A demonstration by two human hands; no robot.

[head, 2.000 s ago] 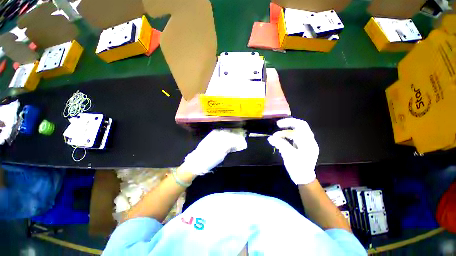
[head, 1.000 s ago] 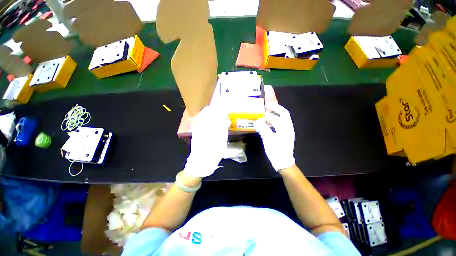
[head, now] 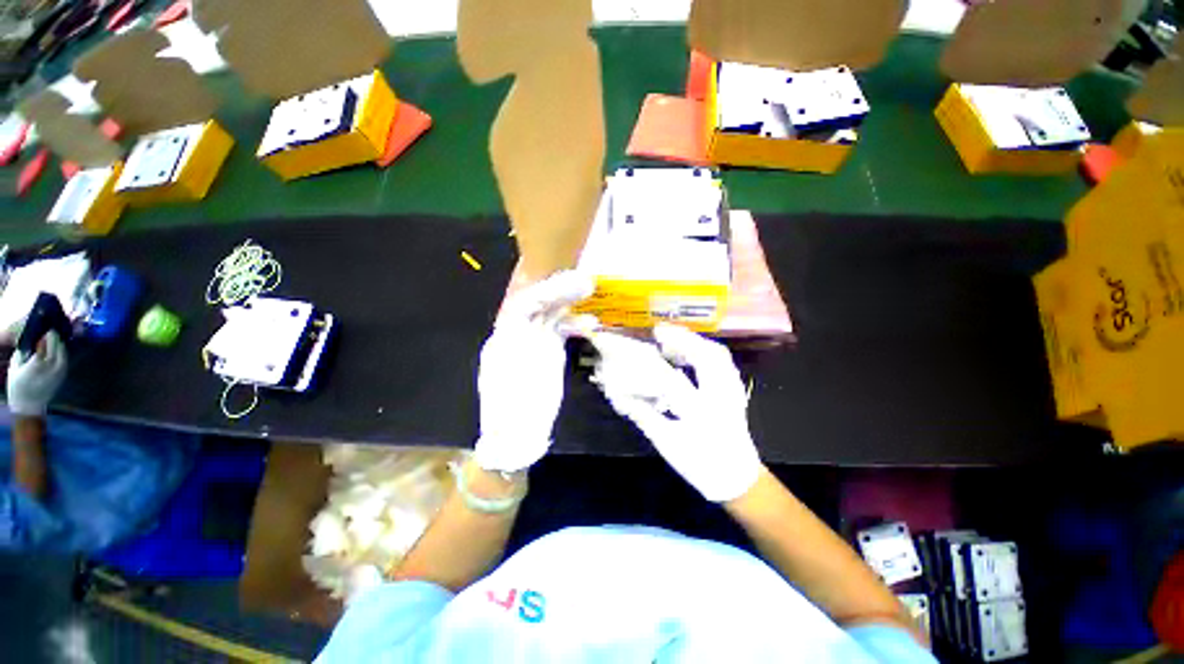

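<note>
A yellow printed carton (head: 662,301) rests tilted on a flat pink block (head: 761,288), with white units (head: 660,208) inside. Its brown lid flap (head: 552,156) stands up at the left. My left hand (head: 522,383), in a white glove, is at the carton's front left corner with its fingers bent over the edge. My right hand (head: 695,413), also gloved, is just below the carton's front, its fingers bent and pointing toward my left hand. Whether either hand grips something small between the fingers cannot be told.
A stack of white units (head: 270,343) and a white coil (head: 244,274) lie left on the black mat. More filled cartons (head: 779,145) stand on the green belt. Yellow flat cartons (head: 1130,311) lean at right. Another person's gloved hand (head: 37,376) holds a dark item at far left.
The pale bag seen below the carton a second ago no longer shows there. My right hand has moved from the carton's right side to below its front. Another person's hand has appeared at far left.
</note>
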